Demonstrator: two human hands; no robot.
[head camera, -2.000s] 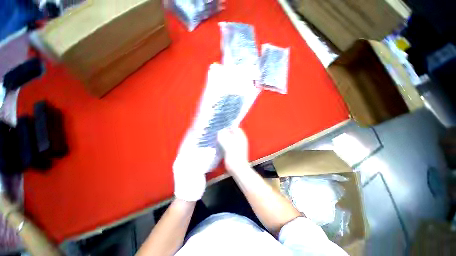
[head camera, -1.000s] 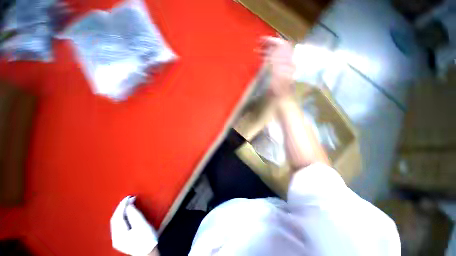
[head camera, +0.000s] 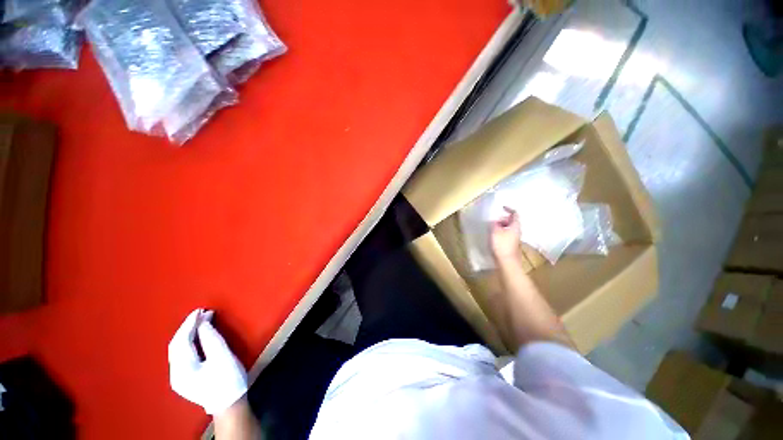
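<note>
My right hand (head camera: 506, 234), bare, reaches into an open brown carton (head camera: 592, 296) below the table edge. Its fingers are curled at the clear-white bubble bags (head camera: 549, 202) inside; whether they grip one cannot be told. My left hand (head camera: 206, 363), in a white glove, rests over the red table surface near the edge at lower left. Its thumb and fingers are slightly apart, with a small dark spot at the fingertips that I cannot make out. Several silvery bagged units (head camera: 150, 64) lie in an overlapping pile at the upper left.
A brown cardboard box (head camera: 24, 215) stands at the left rim. A black object (head camera: 34, 400) is cut off at lower left. The light table edge (head camera: 369, 222) runs diagonally beside the carton. More brown cartons (head camera: 743, 301) stand on the grey floor at right.
The bubble bag with its black unit has left my hands, and the view has turned right. My right hand has moved down into the carton. My left hand stays over the table at lower left.
</note>
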